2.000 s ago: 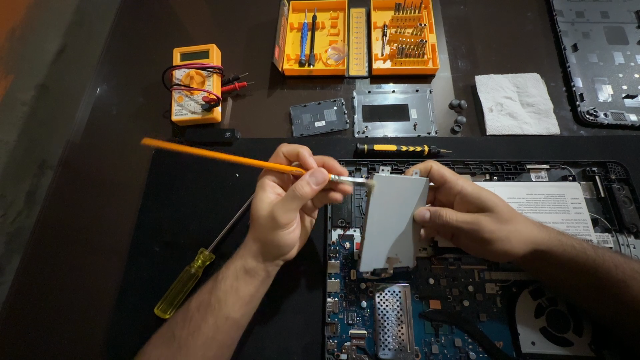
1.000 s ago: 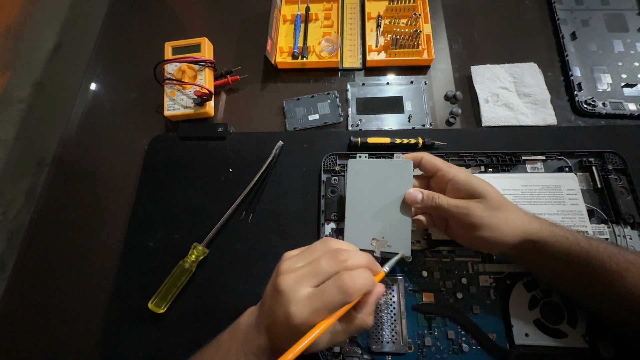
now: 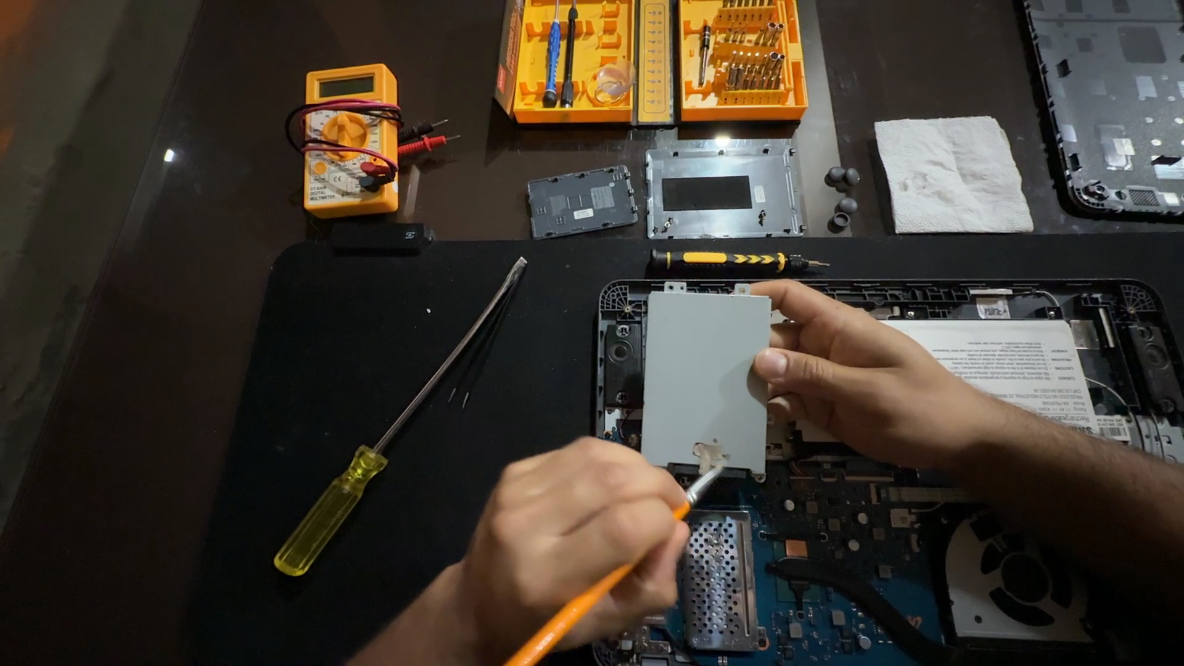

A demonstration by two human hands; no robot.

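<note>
In the head view my left hand grips an orange-handled paintbrush, its pale bristles against the lower end of a flat grey metal plate, likely a drive caddy. By its right edge, my right hand holds that plate upright, thumb in front. Beneath both hands lies an opened laptop chassis, with a blue circuit board, a perforated metal cover, a cooling fan and a white-labelled battery. My right hand and forearm hide part of the battery.
A yellow-handled flathead screwdriver lies on the black mat. Behind are a yellow multimeter, a small black-and-yellow screwdriver, two cover panels, several rubber feet, a folded paper towel, an orange bit case and a laptop cover.
My left hand has moved down from beside the plate's upper part, turning the brush so its bristles meet the lower end. The plate, tilted two seconds ago, now stands straighter in my right hand.
</note>
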